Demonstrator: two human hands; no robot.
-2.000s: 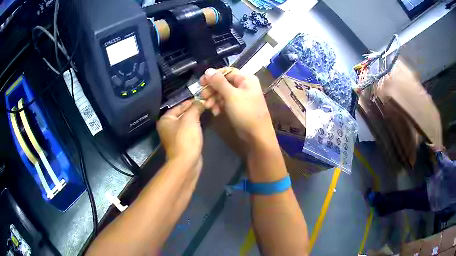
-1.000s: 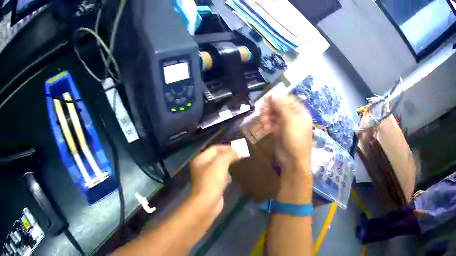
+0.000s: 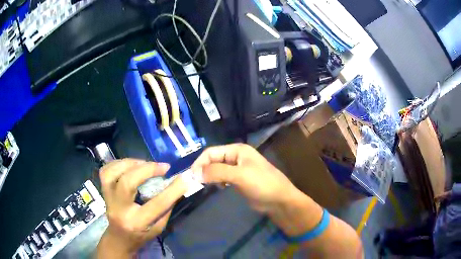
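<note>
A small white printed label (image 3: 193,184) is between my hands, below the tape dispenser. My right hand (image 3: 242,174) pinches it at its upper edge with thumb and fingers. My left hand (image 3: 136,200) has its fingers at the label's left side; whether they grip it is hard to tell. A circuit board (image 3: 60,222) with white and black parts and a yellow spot lies left of my left hand. The blue tape dispenser (image 3: 146,111) with two cream rolls stands just behind my hands.
A black barcode scanner (image 3: 93,134) lies behind my left hand. The dark label printer (image 3: 263,76) stands right of the dispenser, cables between. A cardboard box (image 3: 349,134) with plastic bags is at the right. Stacked panels (image 3: 55,15) lie far left. A person's dark sleeve (image 3: 450,212) shows at the right edge.
The view has swung left, so the printer sits further right and the boards show. My right hand has come from the printer side to the label, and both hands are now together.
</note>
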